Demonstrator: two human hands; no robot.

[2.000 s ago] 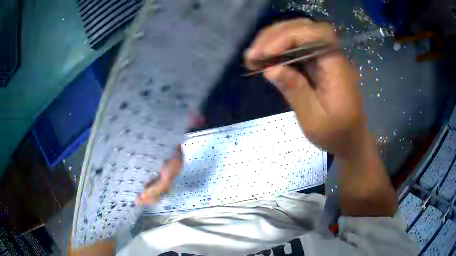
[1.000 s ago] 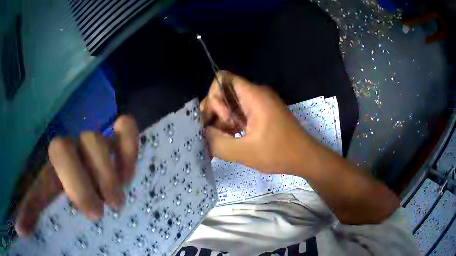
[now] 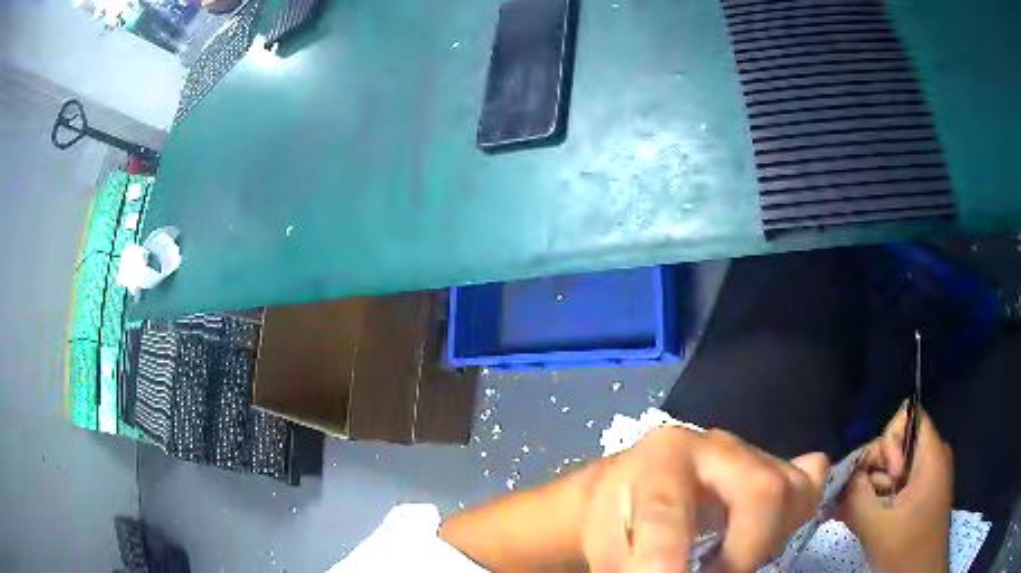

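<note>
A white circuit board [image 3: 826,506] shows nearly edge-on at the bottom right, between my hands. My left hand [image 3: 700,492] is large, close to the camera and closed on this board. My right hand [image 3: 909,484] touches its far end and holds slim dark tweezers [image 3: 917,386] with the tip up, away from the board. Another white dotted board [image 3: 970,535] lies on my lap, partly hidden by my hands.
On the green bench [image 3: 336,168] lie a black phone-like rectangle [image 3: 526,73], a black ribbed tray [image 3: 840,112] and a white roll [image 3: 160,257]. Below are a blue bin [image 3: 560,313], a cardboard box [image 3: 358,369], black trays [image 3: 213,392], green trays [image 3: 99,297] and floor scraps.
The view has swung left toward the bench. The hands and board have shifted to the bottom right, and the board has turned from face-on to nearly edge-on.
</note>
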